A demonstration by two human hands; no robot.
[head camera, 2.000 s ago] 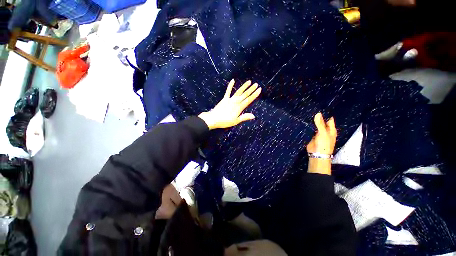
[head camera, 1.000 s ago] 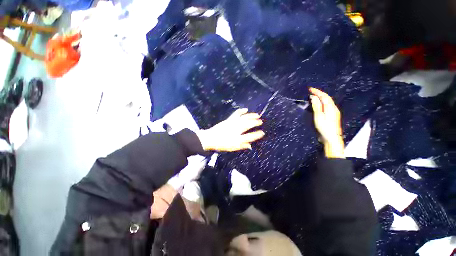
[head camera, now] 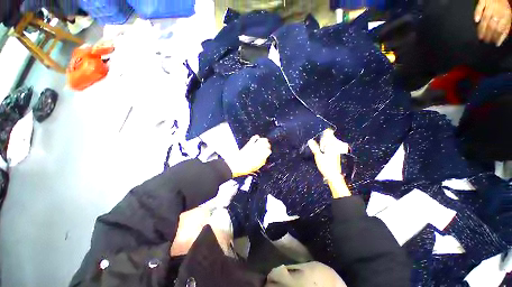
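Navy flecked fabric pieces (head camera: 314,73) lie in a large overlapping heap in front of me. My left hand (head camera: 252,155) is low on the heap, its fingers curled on the near part of the cloth; whether it pinches the cloth is not clear. My right hand (head camera: 329,154) is to the right, thumb and fingers closed at the edge of a navy piece, with a small pale patch at the fingertips. White angular pieces (head camera: 416,216) lie among the navy cloth at the lower right, and another white piece (head camera: 220,140) lies beside my left hand.
An orange-red plastic bag (head camera: 88,67) and a wooden stool (head camera: 42,42) are at the upper left. Black plastic bags (head camera: 45,105) lie at the left edge. Blue bins (head camera: 163,7) stand at the top. Another person's hand (head camera: 494,19) shows at the upper right, over dark clothing.
My left hand has gone from flat and spread to curled, lower on the heap. My right hand has moved left and closed on the cloth edge. Another person's hand has come into view at upper right.
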